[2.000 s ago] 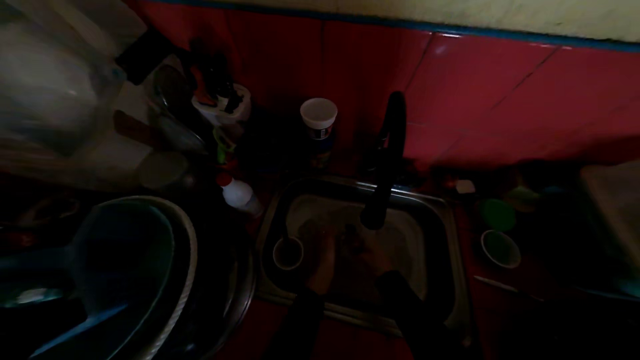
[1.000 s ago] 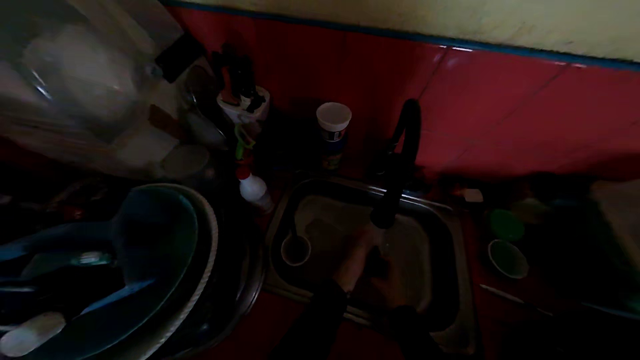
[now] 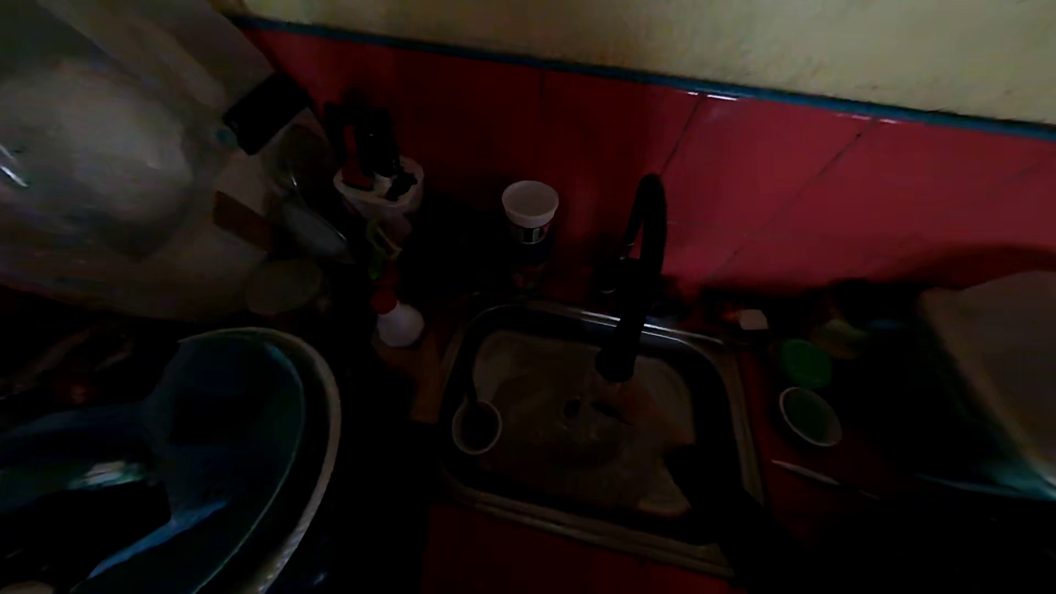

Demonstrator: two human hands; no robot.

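Note:
Dim light blurs the metal sink (image 3: 528, 511). Inside it, my right hand (image 3: 648, 408) reaches in from the lower right, just below the spout of the black faucet (image 3: 643, 264). A dark patch lies by its fingertips; whether the hand grips anything cannot be made out. Water appears to run from the spout beside the fingers. I do not see my left hand. A small round cup (image 3: 477, 427) with a dark inside stands at the sink's left side, and a dark handle-like shape rises from it.
Left of the sink are a white bottle with a red top (image 3: 399, 323) and a large basin (image 3: 330, 412) with dark bluish items. Behind stand a white cup (image 3: 530, 205) and a utensil holder (image 3: 379, 194). At right lie a green round thing (image 3: 804, 364), a small bowl (image 3: 810, 417) and a thin pale utensil (image 3: 807, 472).
Both hands were together in the sink in the earlier frames; now only my right hand shows there, and my left hand has gone from sight.

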